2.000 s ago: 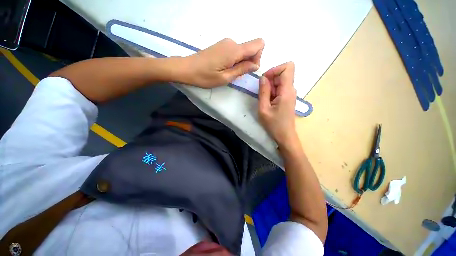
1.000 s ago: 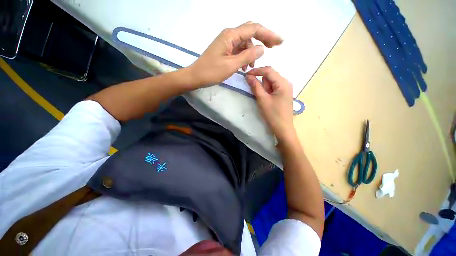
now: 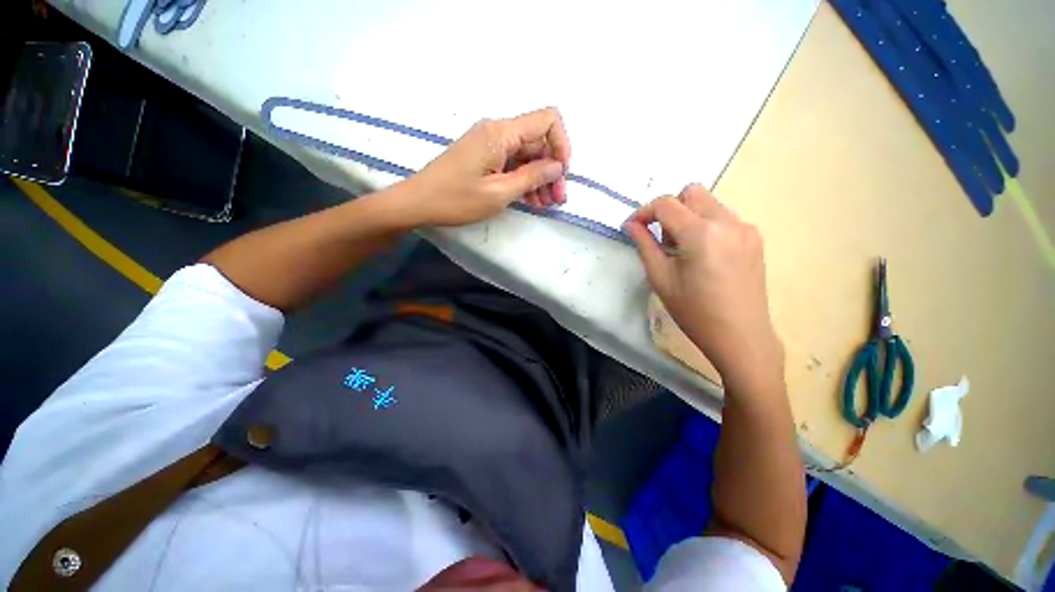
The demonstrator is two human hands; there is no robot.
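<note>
A long, round-ended strap piece (image 3: 347,133) with a white centre and grey-blue rim lies on the white work surface near the table's front edge. My left hand (image 3: 498,168) is over its middle, thumb and fingertips pinched together; whether it holds anything is too small to tell. My right hand (image 3: 700,260) pinches the strap piece near its right end, and the fingers hide that end. Both hands are bare.
Fanned navy dotted strips (image 3: 926,87) lie at the upper right. Green-handled scissors (image 3: 882,359) and a crumpled white scrap (image 3: 944,414) lie on the tan board (image 3: 798,278). Nested grey-blue loops (image 3: 174,14) are at the upper left. A phone-like tray (image 3: 44,113) is at the far left.
My right hand has moved right along the strap piece to its right end. My left hand has lowered, its fingers curling closed. The nested loops have come into view.
</note>
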